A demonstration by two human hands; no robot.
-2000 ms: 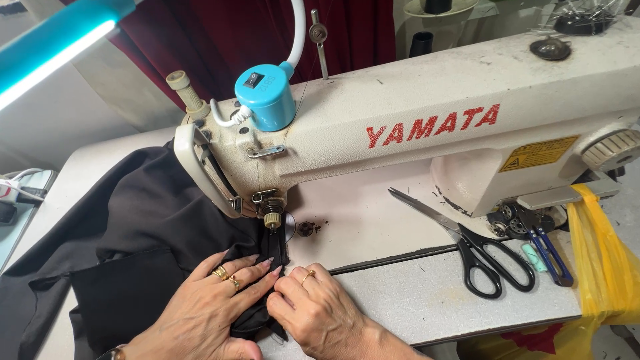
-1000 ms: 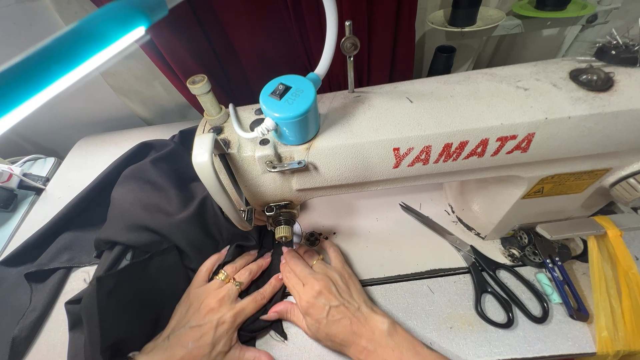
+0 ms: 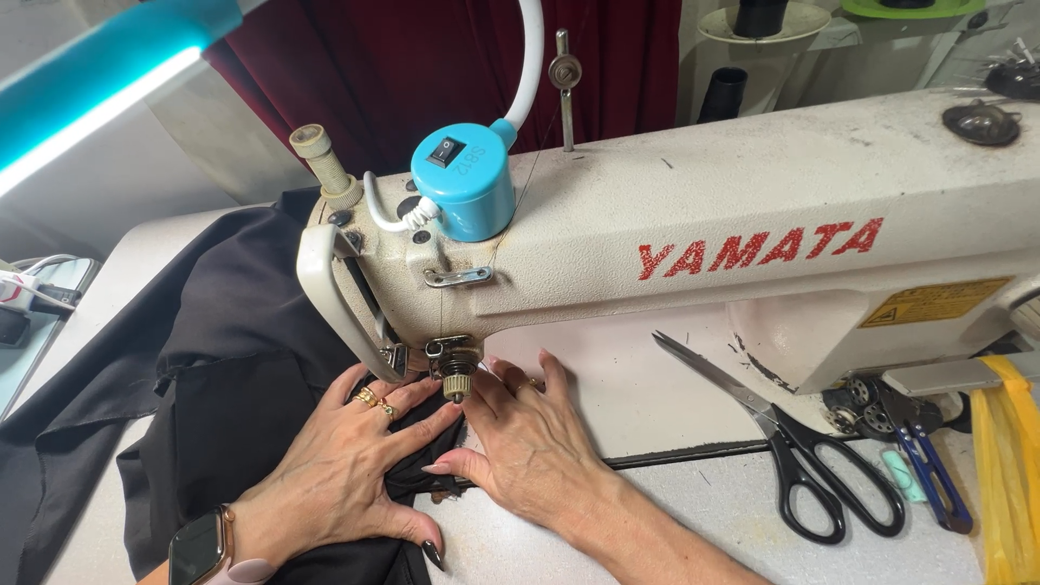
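Black fabric point(image 3: 236, 284) lies in folds over the left of the table and runs under the head of a white Yamata sewing machine point(image 3: 650, 203). My left hand point(image 3: 349, 455), with rings and a smartwatch, rests spread and flat on the cloth just left of the thread tension knob point(image 3: 457, 386). Just right of the knob, my right hand point(image 3: 528, 431) is spread, its fingertips reaching past the needle area and its thumb by the cloth's edge. Neither hand grips anything visibly. The needle and presser foot are hidden behind the knob and fingers.
Black-handled scissors point(image 3: 780, 439) lie open on the right, beside blue thread snips point(image 3: 930, 471), metal bobbins point(image 3: 861, 402) and a yellow plastic bag point(image 3: 1007, 463). A blue lamp base point(image 3: 463, 183) sits on the machine; its lit lamp head point(image 3: 114, 81) hangs at upper left.
My right hand has moved forward along the cloth, from in front of the needle area to beside it, and its fingers have spread. My left hand stays on the fabric. The view has shifted somewhat.
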